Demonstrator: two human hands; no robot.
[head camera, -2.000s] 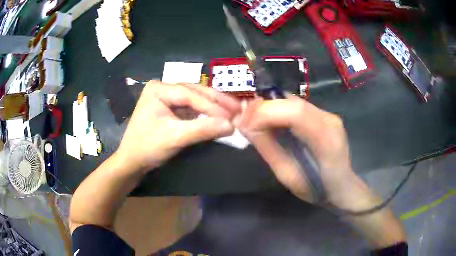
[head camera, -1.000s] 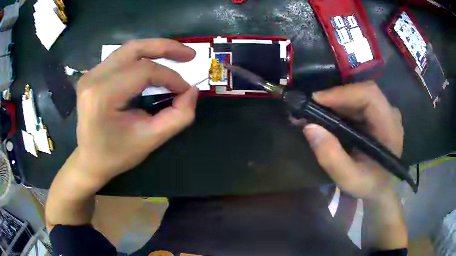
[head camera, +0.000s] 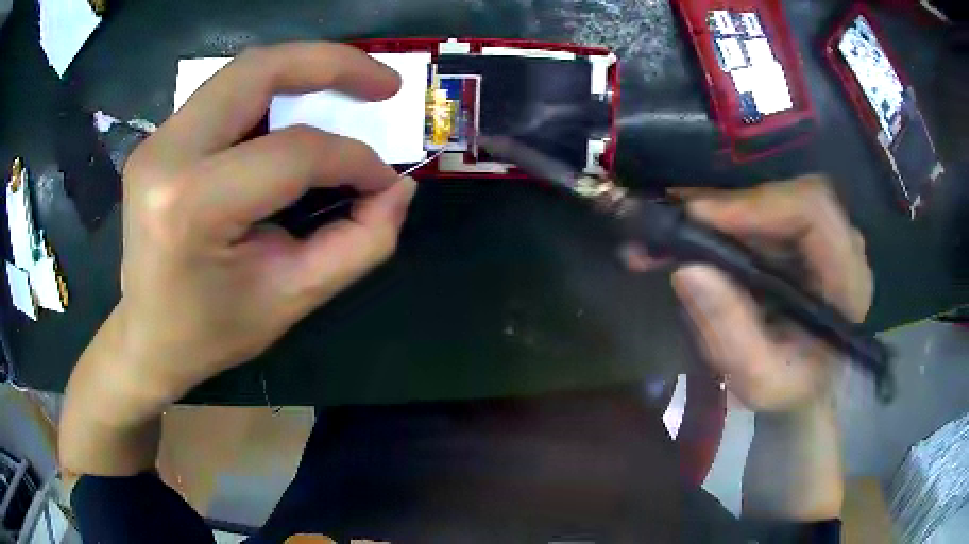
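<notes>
The open red phone assembly (head camera: 537, 101) lies flat at the top centre, dark screen end to the right. A white LCD module (head camera: 356, 115) lies over its left part, with an orange-gold flex tail (head camera: 441, 109) on the blue board area. My left hand (head camera: 250, 213) is over the module and pinches thin silvery solder wire (head camera: 423, 165), whose end is near the flex tail. My right hand (head camera: 765, 276) holds the black soldering iron (head camera: 733, 260), blurred, its tip pointing left near the lower right of the flex tail. I cannot tell whether the tip touches.
A red rear housing (head camera: 749, 80) and another phone assembly (head camera: 884, 96) lie at the upper right. White LCD pieces (head camera: 34, 250) lie at the left edge, beside a dark flat piece (head camera: 90, 170). More white pieces (head camera: 66, 32) are at the upper left. The mat's front edge crosses below my hands.
Since one second ago, the view has shifted, so the phone sits higher and further left. The wire and iron tip stay near the flex tail. Two seconds ago my hands were together in front of the phone.
</notes>
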